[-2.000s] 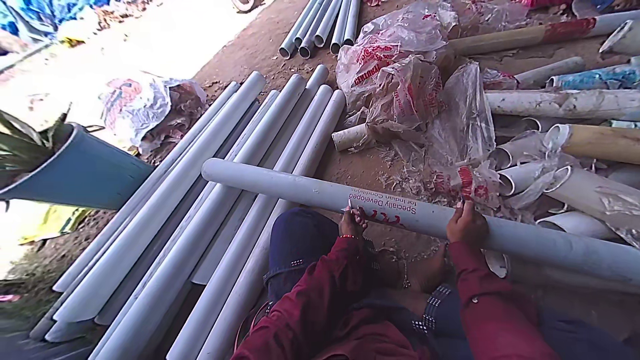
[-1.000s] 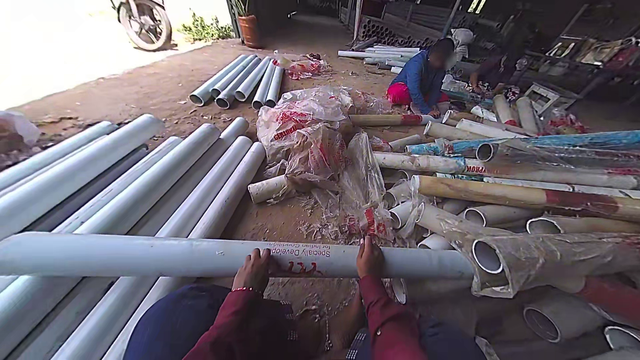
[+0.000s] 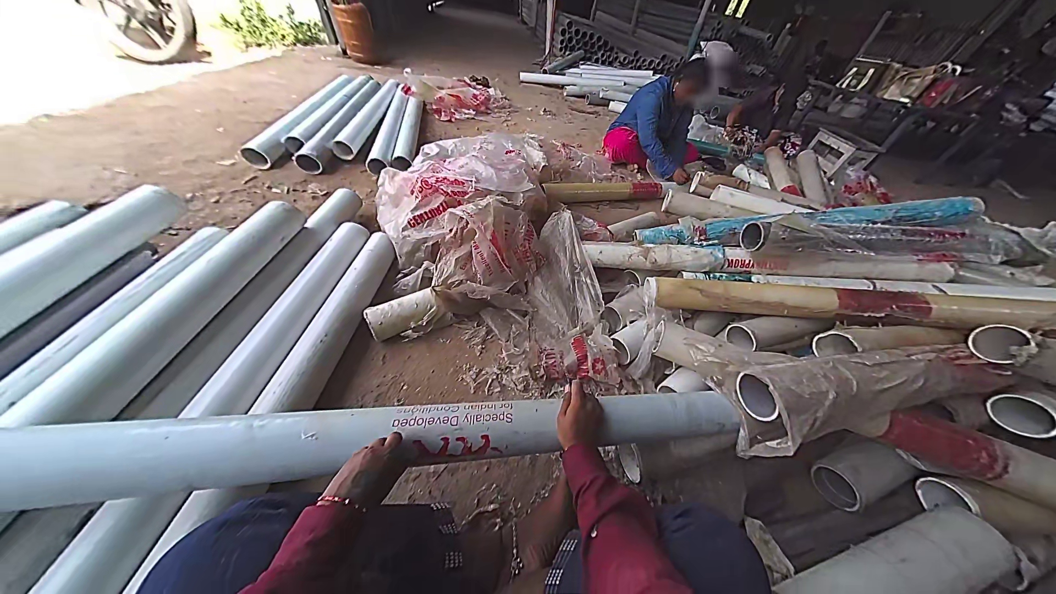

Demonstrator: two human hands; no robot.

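A long pale grey plastic pipe (image 3: 247, 441) with red printing lies crosswise in front of me, above my knees. My left hand (image 3: 371, 470), with a red bracelet at the wrist, rests against its near side, fingers on top, left of the red marks. Around the pipe right of the printing is my right hand (image 3: 580, 417), fingers over the top. The pipe's right end is beside a plastic-wrapped pipe (image 3: 866, 392). Its left part passes over several bare pale pipes (image 3: 272, 322) on the ground.
Crumpled plastic wrapping (image 3: 470, 214) is heaped ahead. Wrapped and dirty pipes (image 3: 825, 305) are piled at right. More pale pipes (image 3: 338, 124) lie farther off at left. A person in a blue top (image 3: 652, 124) crouches beyond the pile, with another person nearby. A wheel (image 3: 148, 29) shows top left.
The view has swung up and to the right, bringing the people and the larger pile into sight. The held pipe, slanted earlier, now lies nearly level in view. Both hands remain on it.
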